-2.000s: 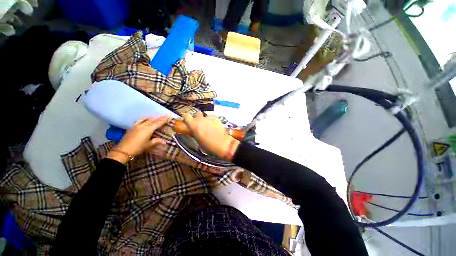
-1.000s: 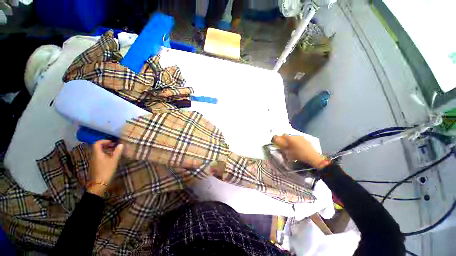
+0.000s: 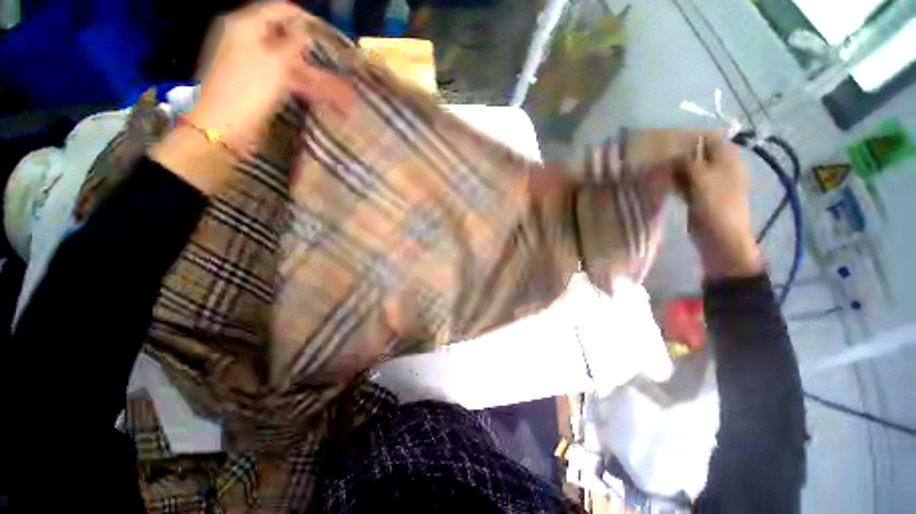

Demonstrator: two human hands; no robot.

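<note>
A tan checked garment [image 3: 402, 231] is stretched in the air between my two hands, blurred by motion. My left hand [image 3: 266, 75] is raised at the upper left and grips its upper part. My right hand [image 3: 715, 196] is at the right and grips the narrow cuff end of the sleeve [image 3: 613, 216]. More of the garment hangs down at the lower left. The white pressing table [image 3: 492, 366] shows below the cloth. The pale padded sleeve board and the blue bar are not visible. The iron is not visible either.
A dark hose [image 3: 795, 211] hangs at the right beside the pale wall with warning stickers [image 3: 832, 179]. A red thing [image 3: 685, 321] is below my right hand. A light wooden piece [image 3: 402, 62] stands beyond the table. A white rounded padded thing [image 3: 35, 186] is at the far left.
My right hand has let go of the iron and now holds the cuff end. My left hand has moved up with the cloth. The garment has been lifted and now covers where the sleeve board showed.
</note>
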